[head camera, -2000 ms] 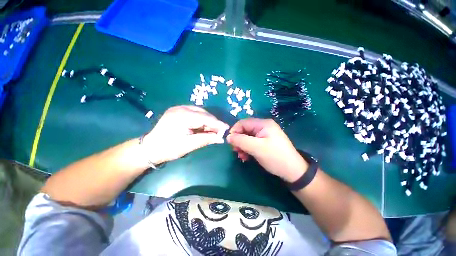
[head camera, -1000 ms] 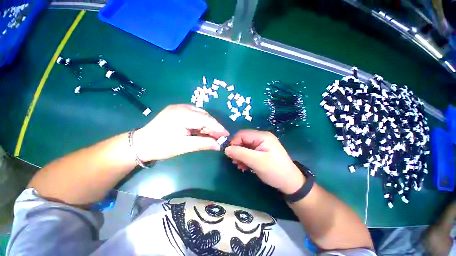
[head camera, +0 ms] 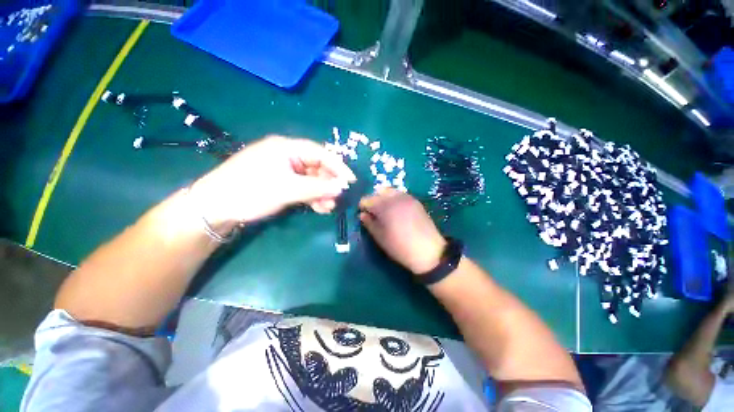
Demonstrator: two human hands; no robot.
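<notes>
A short black harness [head camera: 342, 229] with a white connector at its lower end shows between my hands; its upper end is dark and blurred. My left hand [head camera: 294, 181] is beside that upper end, fingers curled; whether it grips the harness is unclear. My right hand [head camera: 398, 227] is just right of the harness, fingers bent and blurred; whether it holds anything is hidden. Loose white connector housings [head camera: 388, 170] lie beyond my hands, partly covered by my left fingers. Black terminal wires [head camera: 455, 170] lie in a bundle to their right.
A large pile of black harnesses with white ends [head camera: 591, 205] lies at right. Several harnesses [head camera: 197, 125] lie at left near the yellow line [head camera: 87, 129]. A blue tray [head camera: 257, 36] sits at the back edge by the metal rail [head camera: 475, 105]. A neighbour's arm [head camera: 700, 346] shows at lower right.
My hands have moved apart and towards the loose housings from their fingertip-to-fingertip position. The harness with its white lower end now shows between them. The view has shifted slightly.
</notes>
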